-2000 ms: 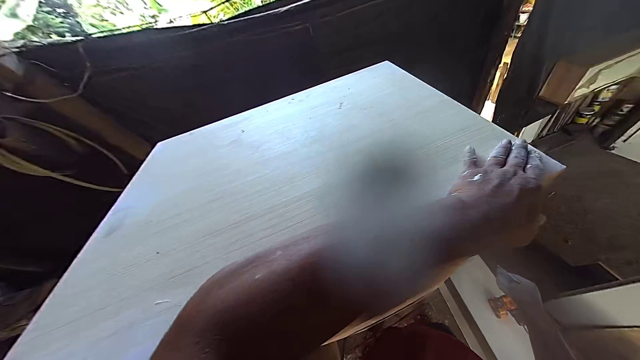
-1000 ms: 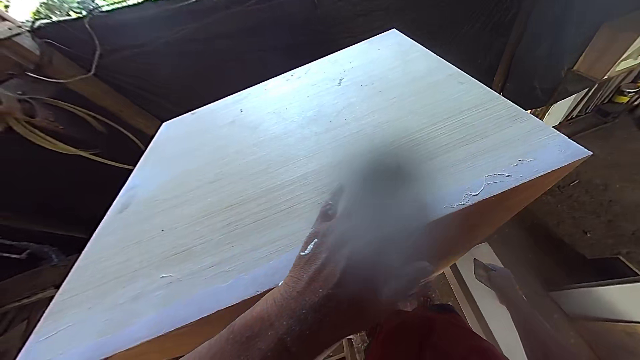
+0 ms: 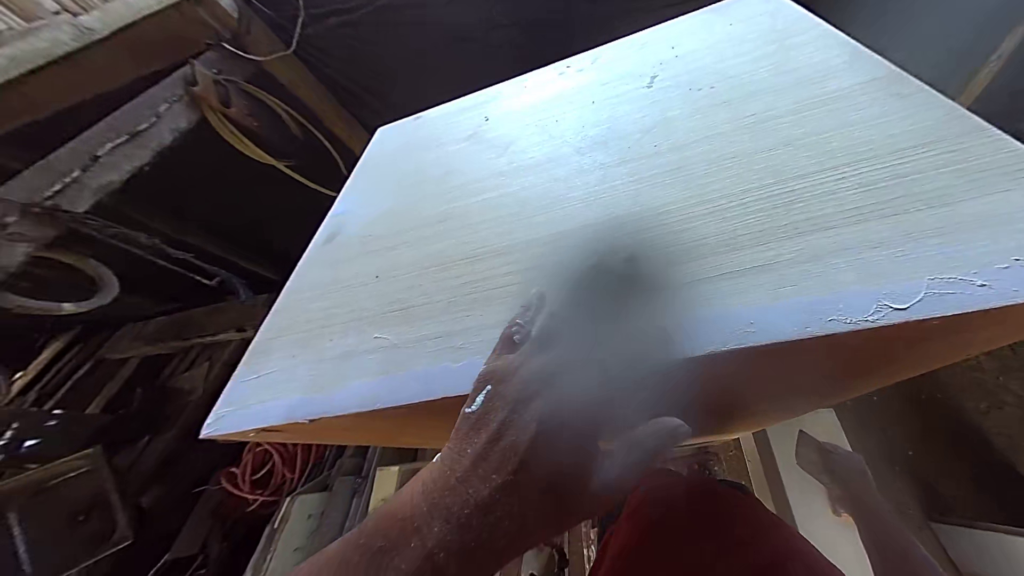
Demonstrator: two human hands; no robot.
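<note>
A large white-coated wooden panel (image 3: 496,232) with visible grain slants across the view, its near side face (image 3: 800,368) bare and brown. Over its near edge lies my left hand (image 3: 552,400), dusty and smeared with white; one finger stretches along the top face and the thumb shows lower, against the side. A blurred grey patch hides the other fingers, and nothing held shows. What looks like my right hand (image 3: 836,476) is low at the right, small and dim, over a pale board (image 3: 816,512); whether it holds anything is unclear. Curled white residue (image 3: 912,300) lies on the panel's near right edge.
Yellowish cable (image 3: 264,152) hangs from timber framing at upper left, above a pale ring-shaped coil (image 3: 72,284). Red cord (image 3: 272,472) and stacked wood strips (image 3: 176,352) lie below left. Dark sheeting (image 3: 448,48) hangs behind; red clothing (image 3: 704,532) shows at bottom.
My left hand has come from the panel's right corner to the middle of its near edge. The white residue at the right edge has come into sight. The view has swung left and down.
</note>
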